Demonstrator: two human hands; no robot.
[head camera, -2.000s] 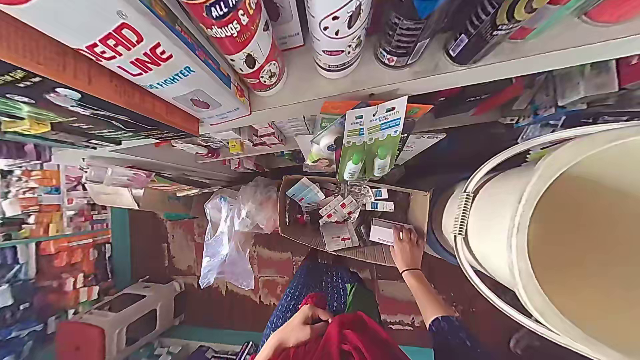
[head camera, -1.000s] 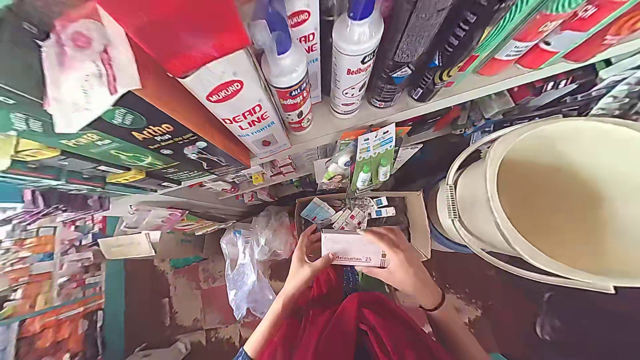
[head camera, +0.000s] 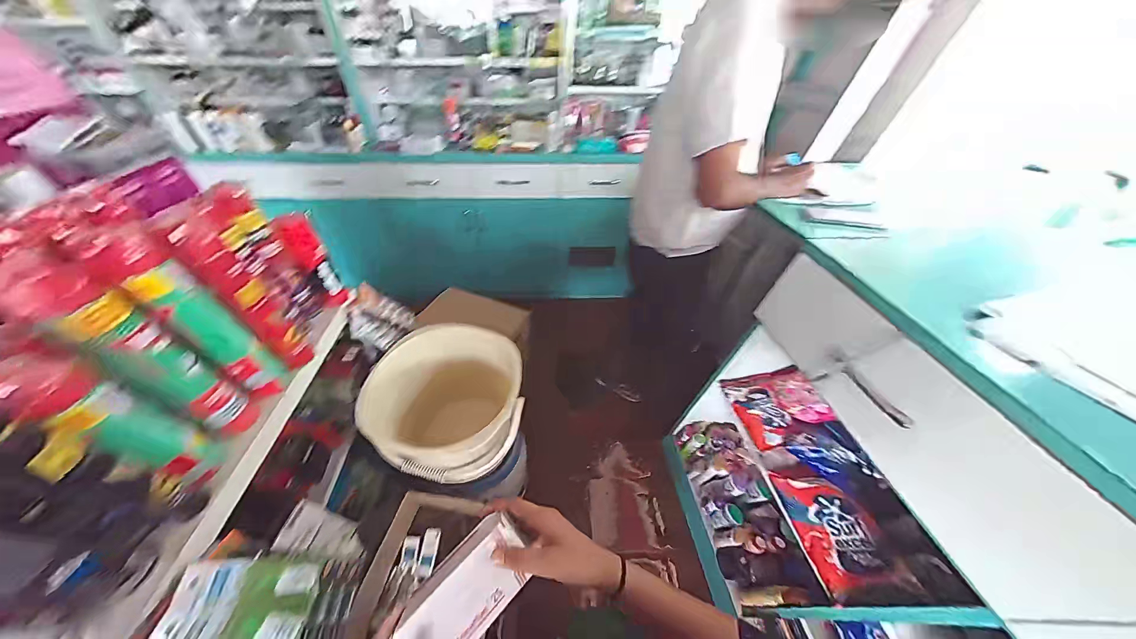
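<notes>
A white medicine carton (head camera: 466, 586) with red print is held at its upper end by my right hand (head camera: 555, 546), thumb on its face and a dark band around the wrist. At the carton's lower end, only some fingertips of my left hand (head camera: 388, 624) show at the frame's bottom edge; the rest of that hand is hidden. Behind and left of the carton, an open cardboard box (head camera: 404, 524) holds small white packets (head camera: 419, 552).
A cream bucket (head camera: 439, 399) stands beyond the box. Red and green spray cans (head camera: 169, 328) line the left shelf. At right are a glass-topped counter (head camera: 967, 311) and detergent packs (head camera: 834, 524). A person (head camera: 710, 133) stands at the counter, one hand near papers.
My right hand was in the cardboard box two seconds ago; one second ago both hands held the white carton above it. The view has swung strongly toward the counter and the person.
</notes>
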